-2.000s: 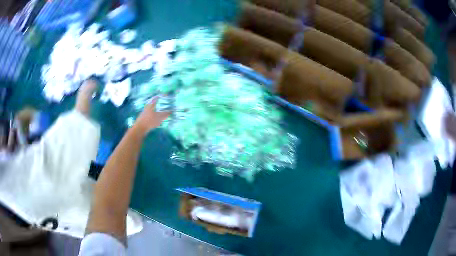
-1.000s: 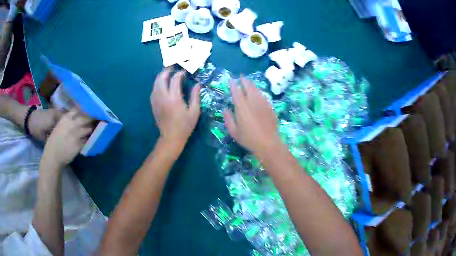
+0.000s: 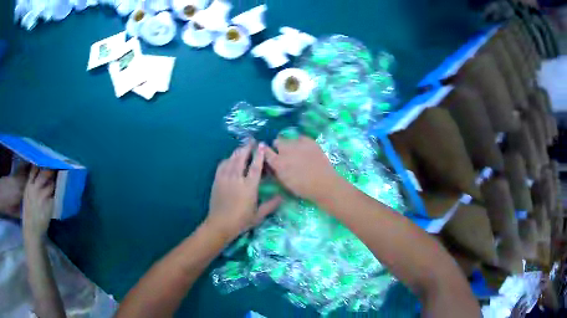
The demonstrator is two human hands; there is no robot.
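A large heap of small green parts in clear polybags [image 3: 336, 230] lies on the green tabletop in front of me. My left hand [image 3: 239, 189] is at the heap's left edge, fingers extended and thumb apart. My right hand [image 3: 301, 166] is beside it over the heap, fingers curled, and the fingertips of both hands meet. Blur and the bags hide whether either hand grips a bag. A few bags [image 3: 245, 118] lie just beyond my fingertips.
White round parts [image 3: 231, 42] and printed cards [image 3: 130, 65] lie beyond the heap. Open brown cartons with blue edges [image 3: 435, 149] stand in rows at right. At left, another person's hands are at a blue carton [image 3: 69, 189]. White sheets [image 3: 516, 295] show at lower right.
The view has shifted, so the cards and white parts sit further left. My hands have come together at the heap's edge, and a white round part now shows beside the green bags.
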